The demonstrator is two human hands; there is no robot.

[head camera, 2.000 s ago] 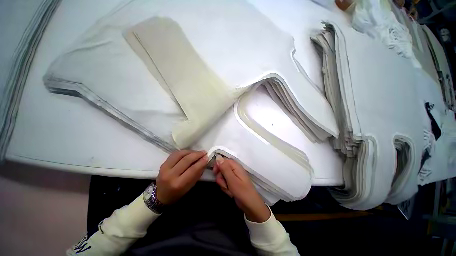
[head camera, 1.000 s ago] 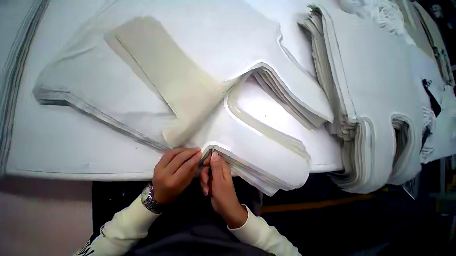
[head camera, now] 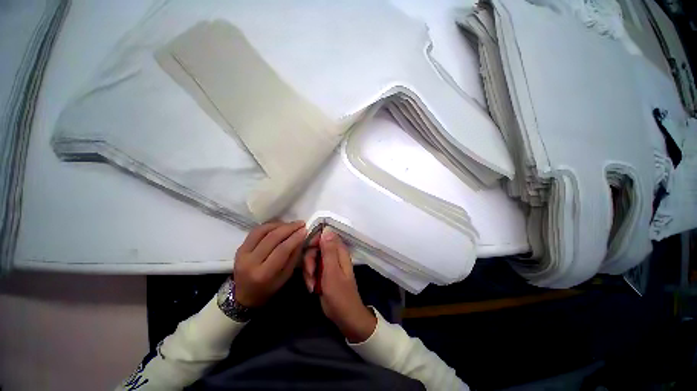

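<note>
A stack of white cut panels [head camera: 252,114] lies in front of me, with beige turned-back plies [head camera: 252,107] on top. My left hand [head camera: 267,263] grips the stack's edge where the armhole curve begins, at the table's front. My right hand [head camera: 332,279] is just right of it and holds small dark red snips [head camera: 319,271]. The snips' tip is at the armhole edge [head camera: 325,220], largely hidden by the fingers and plies. A strap end [head camera: 451,263] lies to the right of my right hand.
Another panel stack [head camera: 581,114] lies at the right, its strap ends hanging over the table's edge. Layered edges of a further stack [head camera: 27,137] show at the far left. A black strip [head camera: 669,137] lies on white cloth at the far right. The white table's front edge [head camera: 115,267] is near my hands.
Since two seconds ago the red tool has come into view in my right hand, at the same curve. Both hands stay close together. The view has shifted slightly.
</note>
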